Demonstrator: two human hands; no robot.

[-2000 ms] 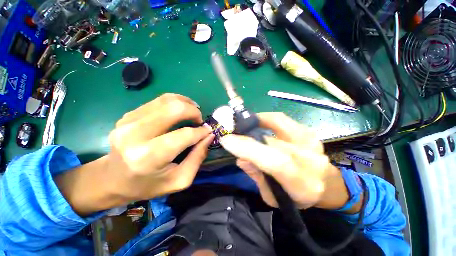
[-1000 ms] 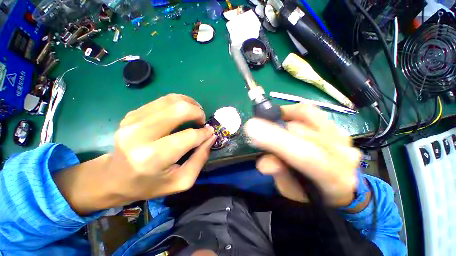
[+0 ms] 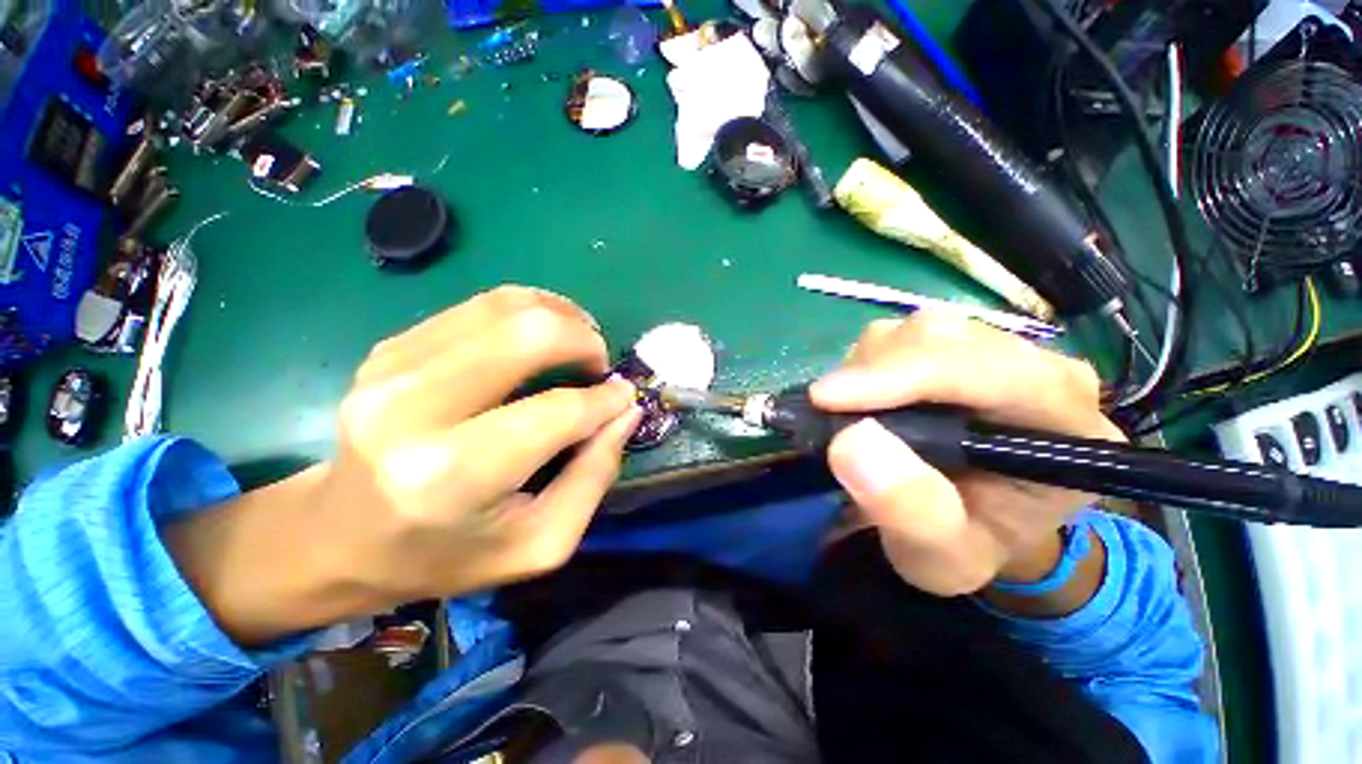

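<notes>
A small round device housing with a circuit board (image 3: 651,424) sits at the front edge of the green bench, partly hidden by my left fingers. A silver-white disc (image 3: 678,358) lies against its upper right side. My left hand (image 3: 486,433) pinches the housing's left side with thumb and fingertips. My right hand (image 3: 964,448) grips a black soldering iron (image 3: 1105,460) like a pen, its handle pointing right. The iron's metal shaft (image 3: 717,402) points left, with its tip at the board by my left fingertips. Whether the tip touches is too small to tell.
A round black cover (image 3: 406,226) lies behind my left hand. Tweezers (image 3: 926,305), a cream-handled tool (image 3: 941,235), a black cylindrical tool (image 3: 978,149) and a round black module (image 3: 753,157) lie at right. A black fan (image 3: 1288,167), white tray (image 3: 1314,582), blue box (image 3: 53,194) and white cable (image 3: 162,336) flank them.
The iron has swung from pointing up and away to pointing left at the board, its handle now out to the right. My left hand and the housing have barely moved.
</notes>
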